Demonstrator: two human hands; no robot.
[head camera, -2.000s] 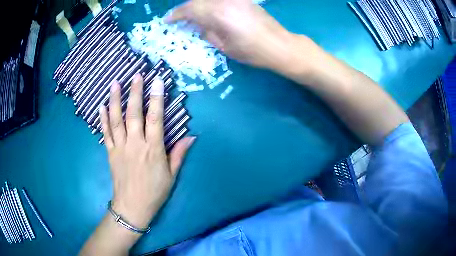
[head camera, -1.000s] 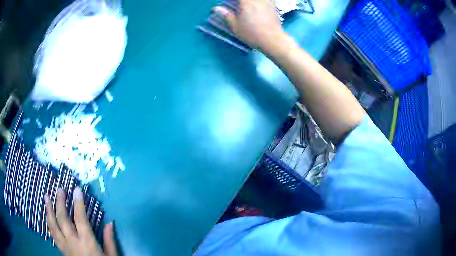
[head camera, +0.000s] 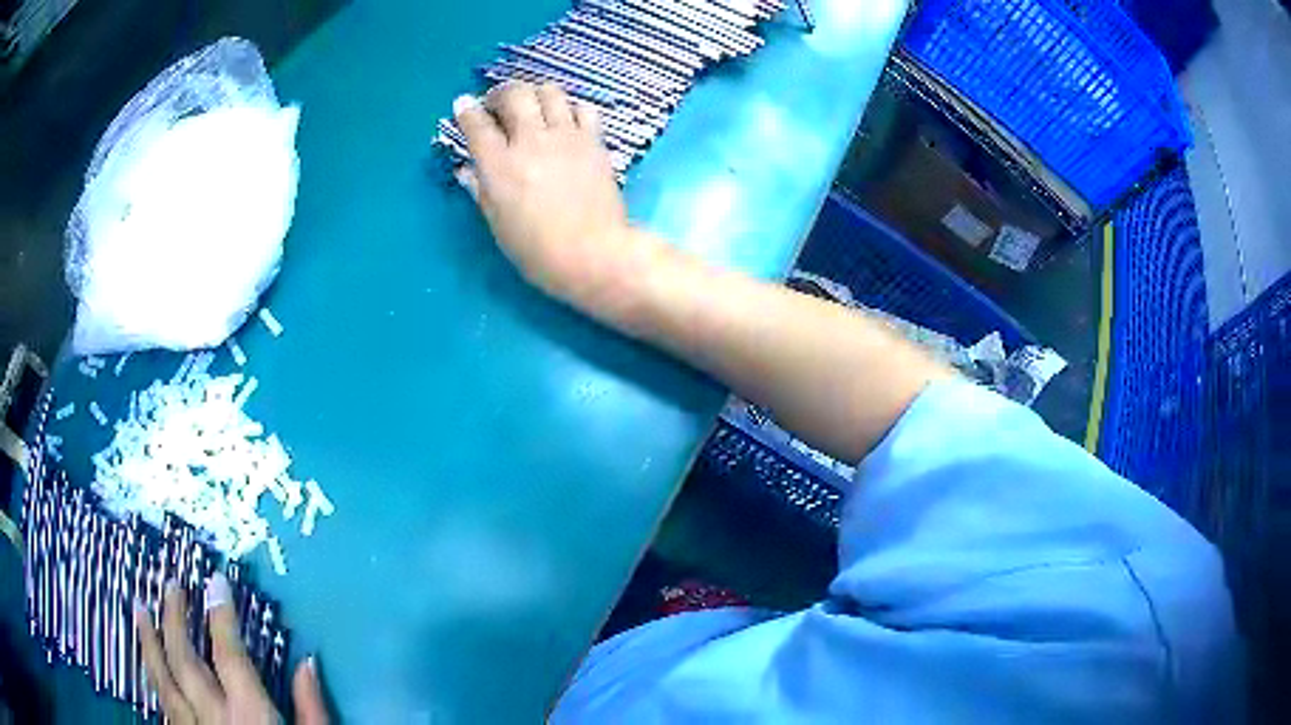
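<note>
A pile of dark-silver metal tubes (head camera: 88, 595) lies side by side at the lower left. My left hand (head camera: 213, 659) rests flat on it with fingers spread, cut off by the bottom edge. A second row of metal tubes (head camera: 666, 54) lies at the top centre. My right hand (head camera: 545, 177) is over the left end of that row, fingers bent around some tubes; their ends show beside the fingertips. Small white plastic sleeves (head camera: 191, 453) lie in a loose heap beside the left pile.
A clear plastic bag of sleeves (head camera: 184, 213) stands behind the heap on the green-blue mat (head camera: 425, 467). A blue mesh crate (head camera: 1041, 92) is at the upper right. Another crate (head camera: 772, 475) with bagged goods is below the table's right edge. A carton (head camera: 949, 191) also shows.
The view has shifted right, showing more of the second tube row. My right hand was over the tubes' near end and now sits at the row's left end. My left hand stays on its pile.
</note>
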